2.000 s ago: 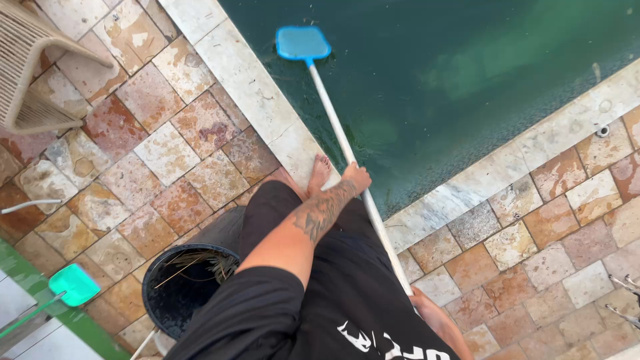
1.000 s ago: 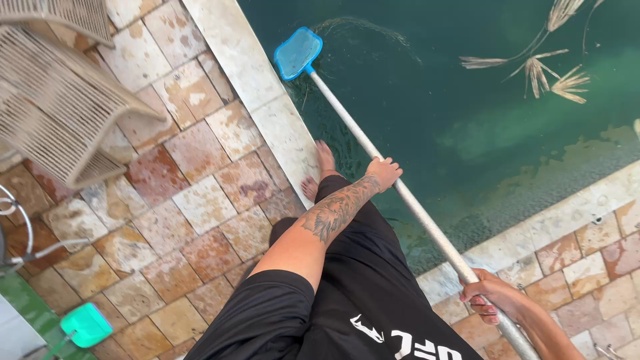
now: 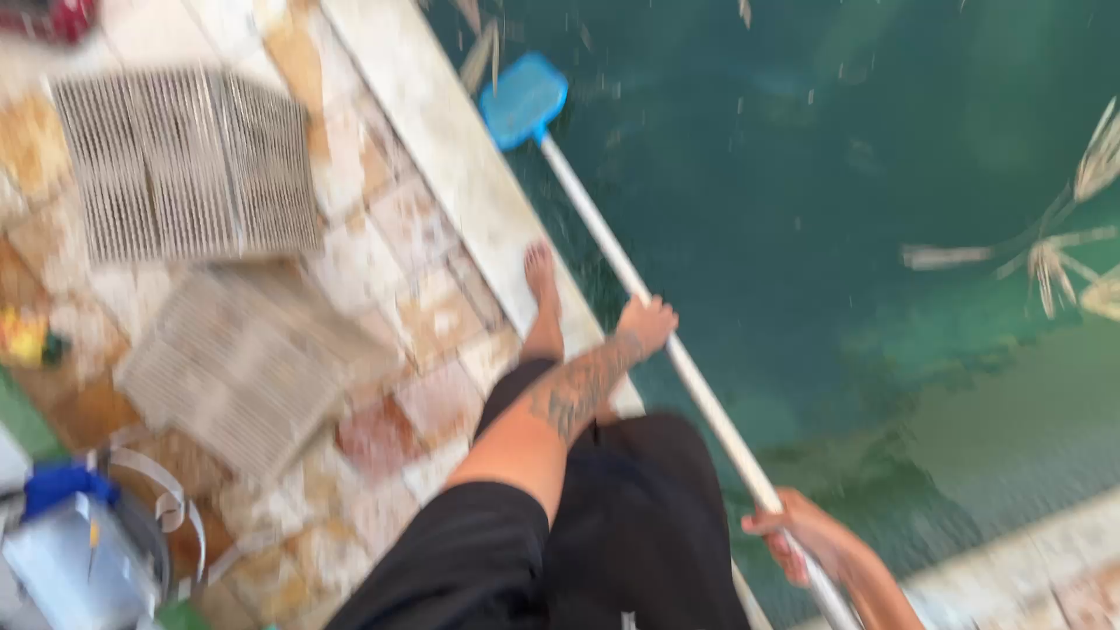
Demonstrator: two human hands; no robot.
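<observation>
My left hand point(image 3: 646, 325) is closed around the middle of a long pale pole point(image 3: 604, 232), at the end of a tattooed forearm. Lower down the same pole, near the bottom right, my right hand point(image 3: 801, 538) grips it. At the pole's far end a blue leaf skimmer net point(image 3: 525, 101) lies over the pool water point(image 3: 787, 219), close to the pool's edge. Several dry palm fronds point(image 3: 1050, 254) float at the right, and another dry frond point(image 3: 478, 59) is beside the net. The picture is somewhat blurred.
A bare foot stands on the pale stone coping point(image 3: 455, 166). On the stone paving point(image 3: 437, 394) to the left are two woven loungers or chairs point(image 3: 188, 166). A blue and grey object point(image 3: 79, 534) with a curved hose or tube sits at the lower left.
The skimmer has moved along the pool's edge with both hands on its pole. The view has shifted, bringing more of the woven furniture into sight; the green dustpan-like item and black bucket are out of view.
</observation>
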